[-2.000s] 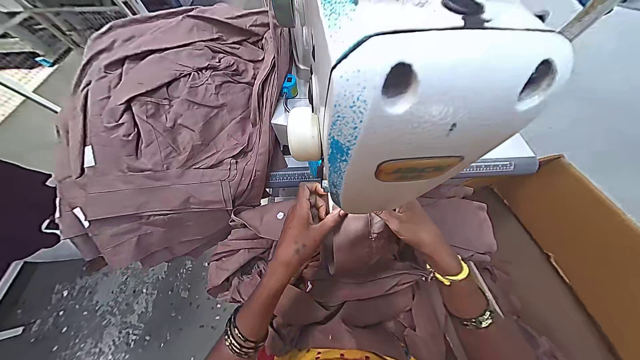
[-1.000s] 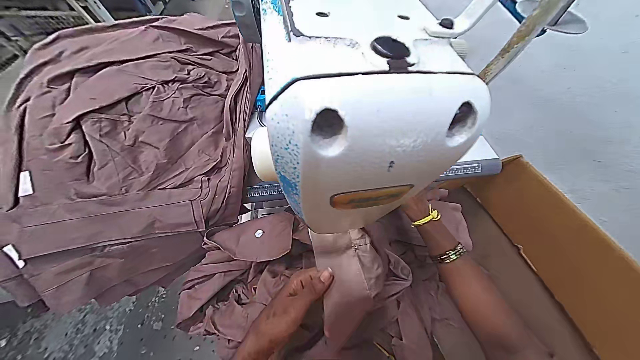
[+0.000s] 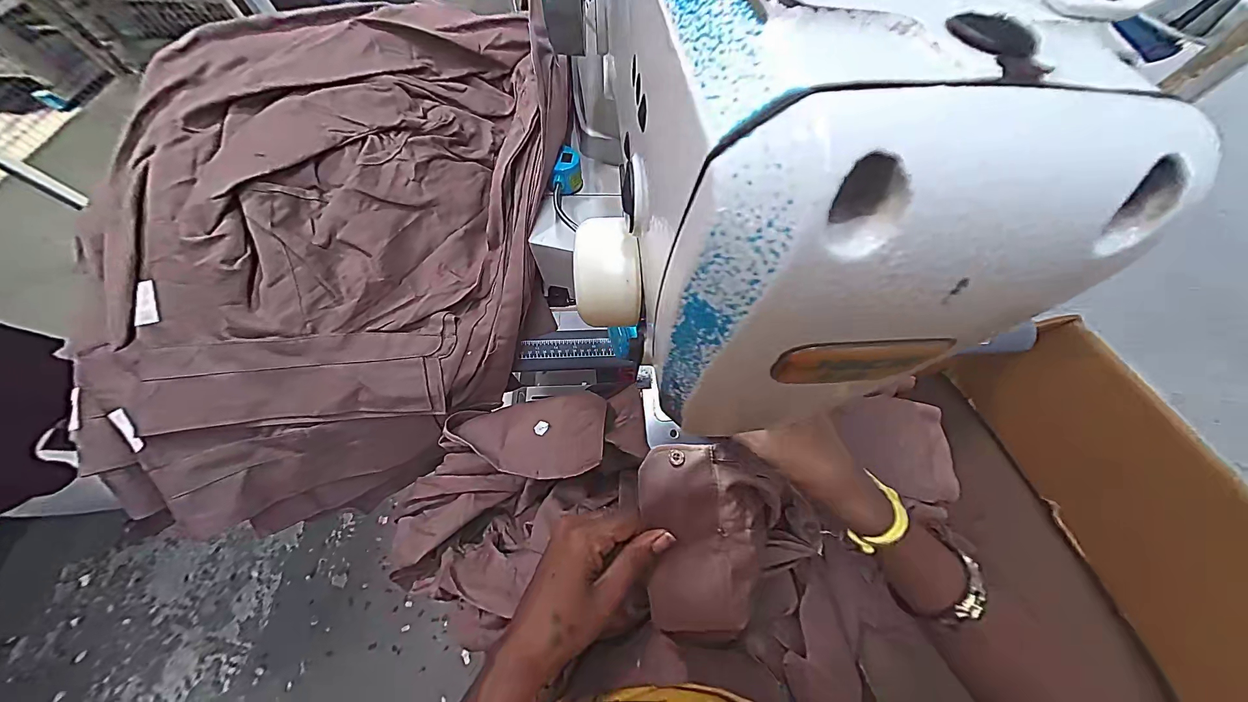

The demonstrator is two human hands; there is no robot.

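A white sewing-type machine head (image 3: 907, 263) with blue speckles fills the upper right. Below it lies a brown garment piece (image 3: 697, 575) with a small round button or snap near its top. My left hand (image 3: 590, 575) pinches the left edge of this piece between thumb and fingers. Under the machine head, my right hand (image 3: 804, 458) is on the cloth at the piece's upper right, its fingers mostly hidden. A brown flap (image 3: 546, 434) with a pale round button lies just left of the machine, on bunched cloth.
A tall stack of brown garments (image 3: 322, 224) stands at the left, with small white tags. A measuring scale (image 3: 570, 349) and a cream round knob (image 3: 606, 273) sit beside the machine head. A cardboard edge (image 3: 1111, 468) runs along the right. The grey surface (image 3: 175, 614) at lower left bears pale scraps.
The view has shifted. The buttoned piece now shows more fully in front of the machine head, and my left hand has moved up along its left edge since a second ago.
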